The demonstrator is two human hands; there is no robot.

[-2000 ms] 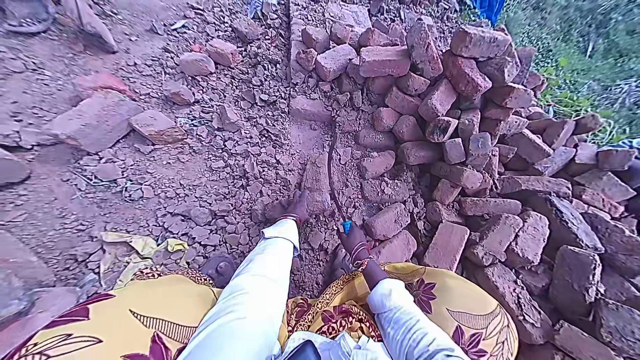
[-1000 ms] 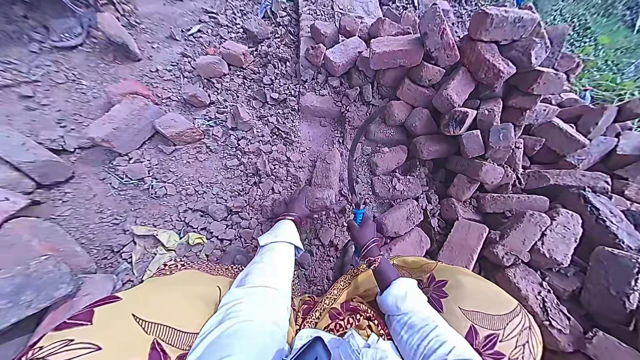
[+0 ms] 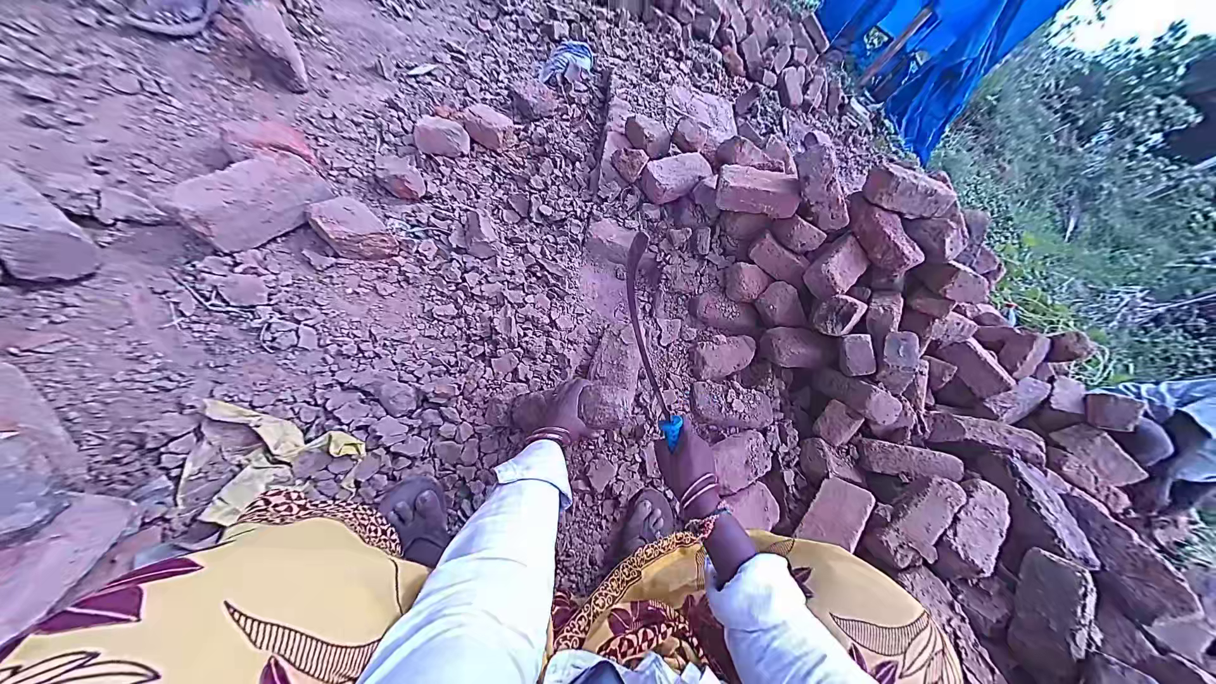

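My right hand (image 3: 688,462) is closed around the blue handle of a tool with a long, thin, curved dark metal blade (image 3: 638,323), which looks like a sickle. The blade points away from me, over the soil just left of the brick pile. My left hand (image 3: 560,410) rests on the near end of a dusty brick (image 3: 615,366) lying lengthwise on the ground; whether its fingers grip the brick is hard to tell. Bangles circle both wrists. Between the hands lies loose soil.
A large heap of bricks (image 3: 860,356) rises on the right. Broken clods (image 3: 427,323) and loose bricks (image 3: 252,201) cover the left ground. My feet (image 3: 418,518) are close below the hands. Blue sheeting (image 3: 936,66) hangs at the upper right. Part of a cloth-covered figure (image 3: 1183,432) shows at the right edge.
The view has tilted up, showing more of the blue sheeting. The blade now stands straighter, angled slightly left, where one second ago it curved to the right. My left hand remains by the same brick.
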